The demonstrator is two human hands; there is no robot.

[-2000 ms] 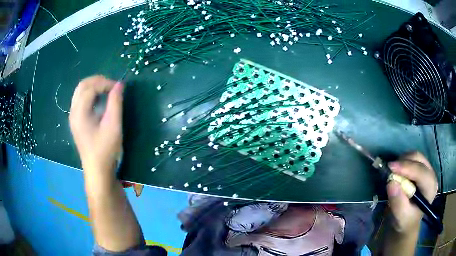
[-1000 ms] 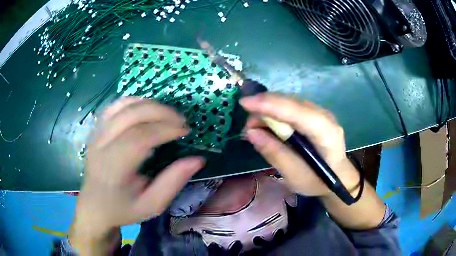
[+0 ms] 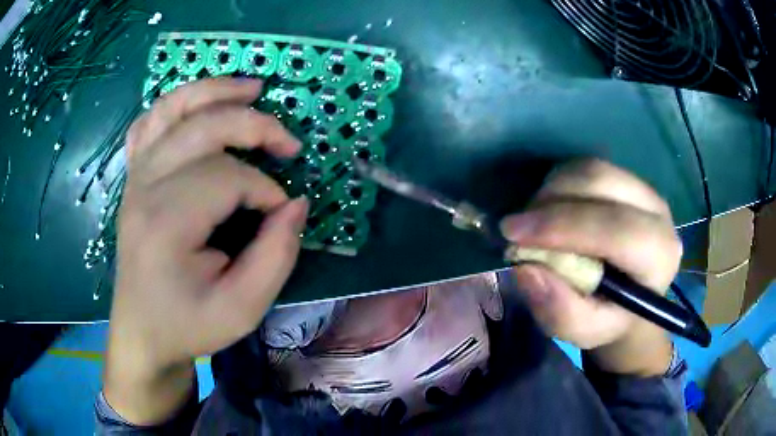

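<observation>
The green PCB panel [image 3: 330, 107] lies on the dark green bench in front of me. Green lead wires [image 3: 106, 153] trail from its left side, with white dots at their tips. My left hand [image 3: 204, 213] is over the panel's lower left part and hides it; its thumb and index finger come close together at the panel, and whether they pinch a wire cannot be told. My right hand [image 3: 596, 247] grips the soldering iron [image 3: 557, 262] by its cream grip. The iron's metal tip is over the panel's right part; contact is unclear.
A black fan with a spiral wire guard [image 3: 659, 43] stands at the back right, and black cords run down from near it. A pile of green lead wires [image 3: 72, 38] lies at the back left. The bench's white edge [image 3: 408, 288] runs before me. Cardboard boxes [image 3: 730, 264] are at the lower right.
The view has shifted, so the panel shows nearer the centre left. Both hands have come in to the panel. The iron's tip has moved from the panel's top right corner down to its right part.
</observation>
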